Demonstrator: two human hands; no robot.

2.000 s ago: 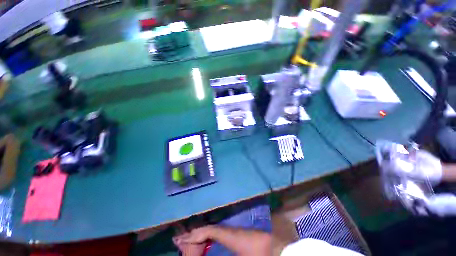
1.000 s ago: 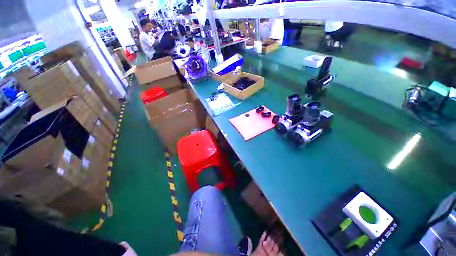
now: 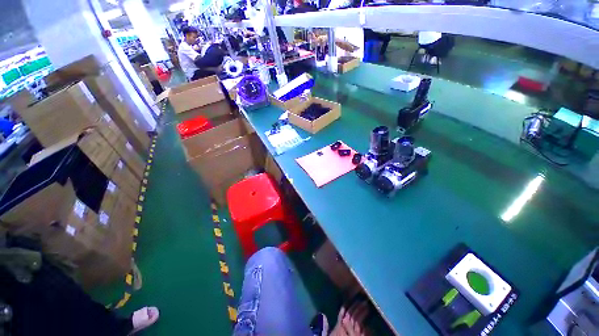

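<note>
Fingers of a hand [image 3: 351,323], blurred and cut off, show at the bottom edge beside the bench; I cannot tell which hand it is or whether it holds anything. Nearest on the bench, a white block with a green disc [image 3: 478,283] lies on a black base plate [image 3: 427,295] with two green tabs. Farther back, black-and-silver units [image 3: 394,164] stand close together. Left of them, a pink sheet [image 3: 322,167] bears small black parts [image 3: 341,151]. Another dark unit [image 3: 415,108] stands behind.
A red stool [image 3: 256,200] and open cartons [image 3: 223,157] stand along the bench's left side. Stacked cartons [image 3: 98,157] stand across the taped aisle. A box of black parts [image 3: 315,115] is on the bench. A metal fixture [image 3: 578,302] is at right. A person [image 3: 189,52] is far back.
The view has swung left along the bench since the oldest frame, where clasped hands showed at the bottom. Since the middle frame it has shifted slightly; the bench items look unmoved.
</note>
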